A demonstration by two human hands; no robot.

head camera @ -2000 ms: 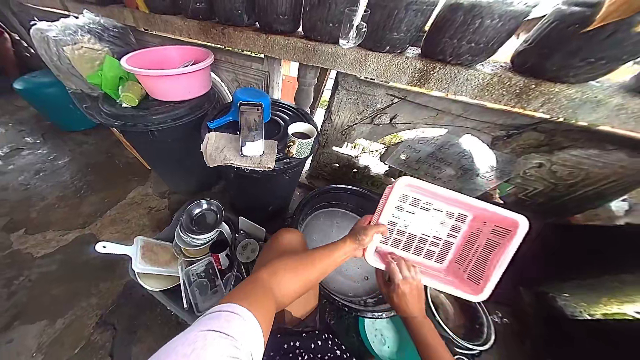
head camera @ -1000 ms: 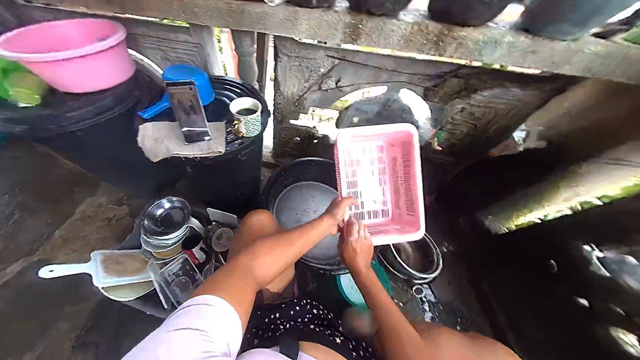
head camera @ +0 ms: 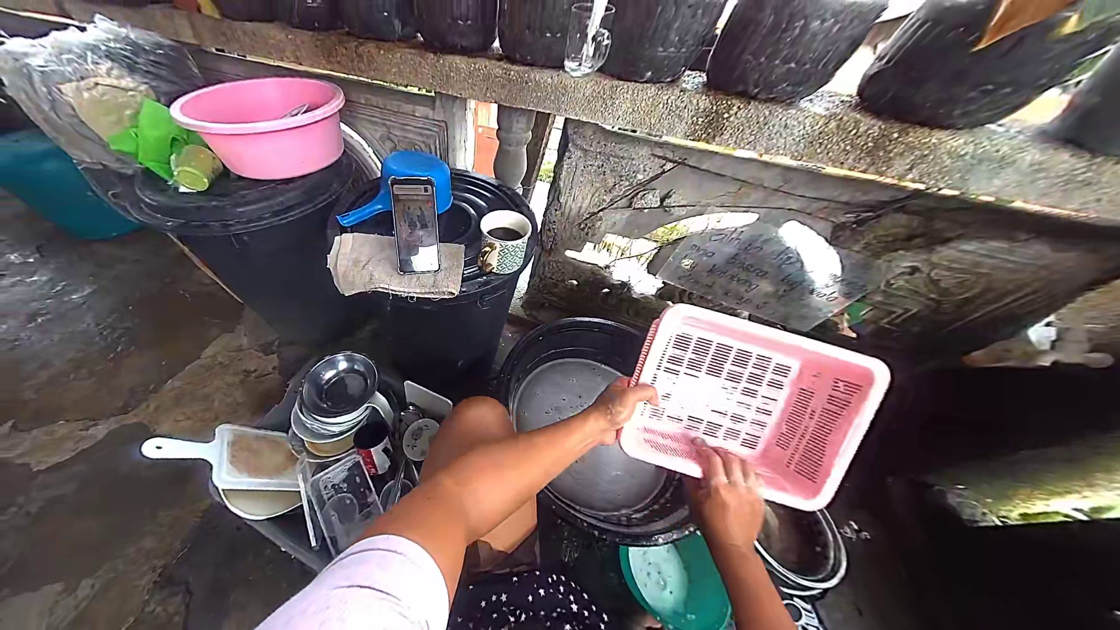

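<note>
A pink slotted plastic basket (head camera: 809,420) is held up, tilted, over the right side of a round black basin (head camera: 516,385) of cloudy, bubbly water. My left hand (head camera: 619,409) grips its left rim, thumb on the inner side. At the basket's lower edge is my right hand (head camera: 728,494), its fingers against the inner slotted surface; whether it grips the basket is not clear. Below it, partly behind my right forearm, sits a green basin (head camera: 709,582) with suds in it. Round metal pans (head camera: 818,560) lie to the right of that forearm.
Stacked bowls (head camera: 339,385), a white cutting board (head camera: 188,449) and clear containers crowd the left. Lidded black bins behind carry a pink tub (head camera: 271,140), a blue dipper (head camera: 416,171), a propped phone (head camera: 415,223) and a patterned mug (head camera: 506,241). A glass mug (head camera: 584,44) stands on the ledge.
The basket was more upright one second ago and now slants down to the right. My right hand has moved from beside my left hand to the basket's lower edge. The view has shifted.
</note>
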